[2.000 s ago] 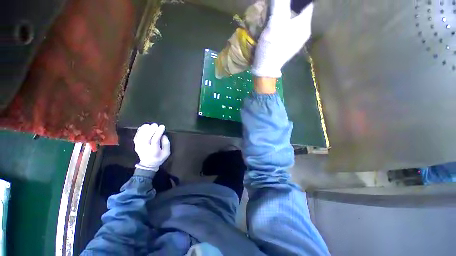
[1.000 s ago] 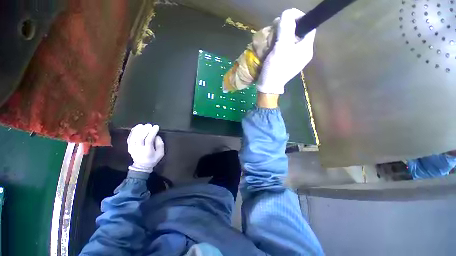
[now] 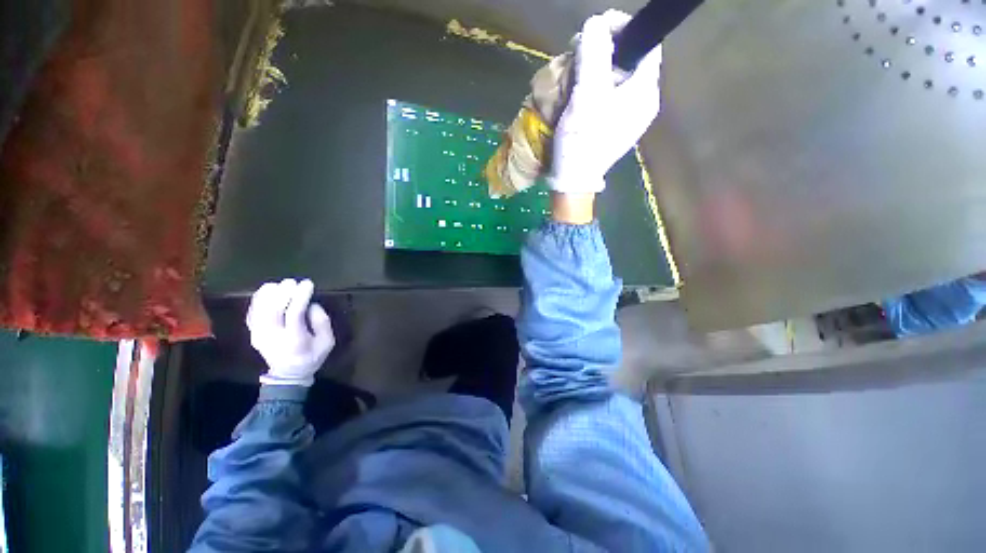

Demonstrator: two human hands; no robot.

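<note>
A green circuit board (image 3: 438,205) with rows of small white marks lies flat on the dark work surface (image 3: 314,151). My right hand (image 3: 611,113), in a white knit glove, is closed around a wrapped grey-yellow tool (image 3: 522,146). The tool's tip is over the board; whether it touches cannot be told. A thick black tube (image 3: 660,27) runs up from the tool. The board's right part is hidden by the tool, hand and sleeve. My left hand (image 3: 290,333), gloved in white, is at the surface's front edge with fingers curled; nothing shows in it.
A stained red flap (image 3: 108,194) hangs at the left. Below it are a green conveyor (image 3: 54,432) and its pale metal rail (image 3: 131,454). A metal panel with holes (image 3: 778,162) stands at the right. A person's blue sleeve (image 3: 938,307) shows at the far right.
The view has shifted, so the board and my left hand appear further left. The tool's tip, near the board's left part one second ago, is now nearer its middle and right. My grip is unchanged.
</note>
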